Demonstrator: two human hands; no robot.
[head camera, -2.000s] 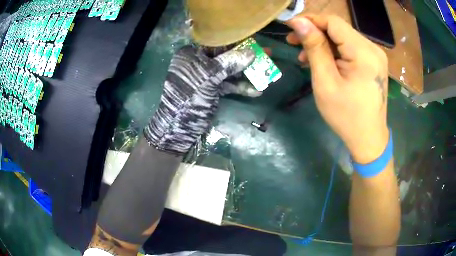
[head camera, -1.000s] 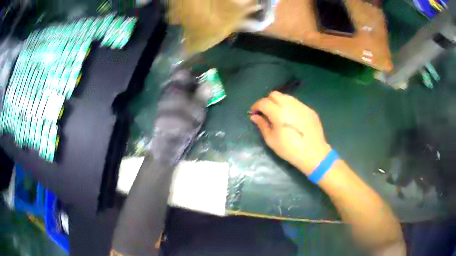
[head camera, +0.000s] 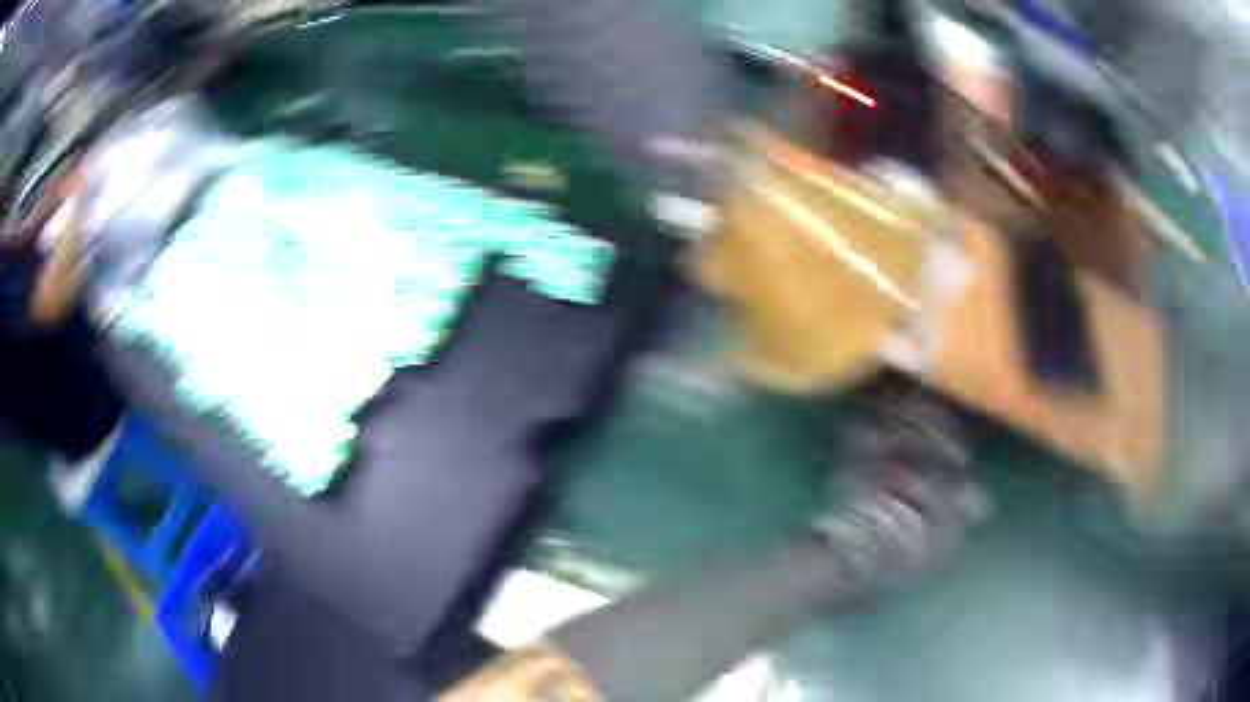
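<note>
The whole view is heavily blurred. My left hand (head camera: 905, 480), in the mottled black-and-white knit glove, is right of centre, below the amber fume hood (head camera: 816, 274). Its fingers are smeared, and I cannot tell whether it holds a board. Its grey sleeve runs down to the lower left. My right hand is not in view. Many circuit boards (head camera: 302, 302) lie as a bright green-white mass on the black tray (head camera: 439, 466) at left; single boards cannot be made out.
A wooden shelf (head camera: 1131, 384) with a dark phone (head camera: 1053, 316) is at right. A white pad (head camera: 537, 606) lies near my left forearm. Blue bins (head camera: 192, 549) are at lower left. Blurred skin-coloured and pale shapes at the left edge may be another person.
The view has swung left, so tray, hood and shelf appear farther right. My left hand has shifted right in the picture. My right hand has left the picture. The board seen earlier cannot be made out.
</note>
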